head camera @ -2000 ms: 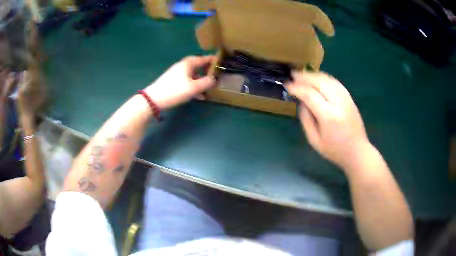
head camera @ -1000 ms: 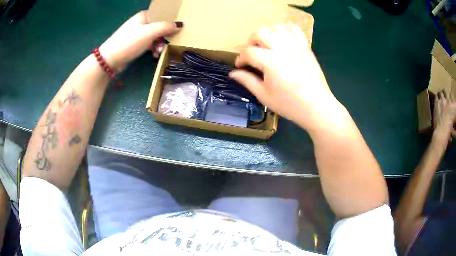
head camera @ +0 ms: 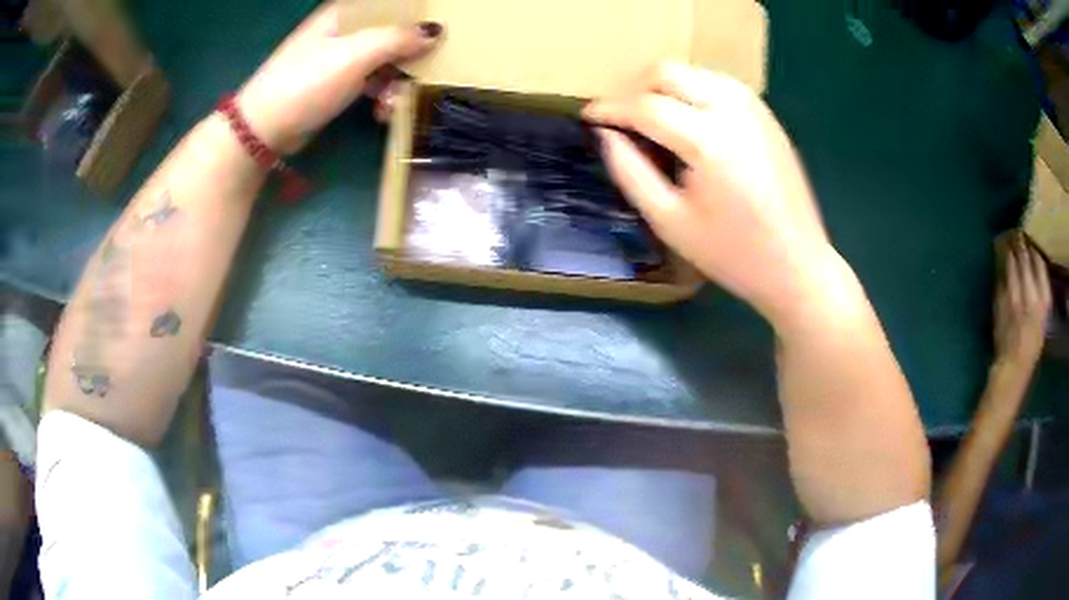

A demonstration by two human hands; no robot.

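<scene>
The open cardboard box (head camera: 539, 281) lies on the bench in front of me with its lid raised at the back. My left hand (head camera: 334, 76) grips the box's back left corner, thumb on the lid. My right hand (head camera: 721, 176) is over the box's right part, fingertips at the black cables (head camera: 504, 135) along the back; blur hides whether they pinch a cable. A shiny clear bag (head camera: 457, 220) with a pale thing inside lies front left. A dark adapter block (head camera: 580, 244) lies front right, blurred and partly covered by cable.
The green bench mat (head camera: 891, 234) has a pale front edge. Another person's hand (head camera: 1022, 299) is by a box (head camera: 1049, 193) at the right rim. A blurred box (head camera: 123, 129) with dark contents is at the upper left, with part of an arm. A black object (head camera: 944, 12) is at the top right.
The box now appears slightly further right and higher in view, with both hands still at it. Another box and arm have come into view at upper left.
</scene>
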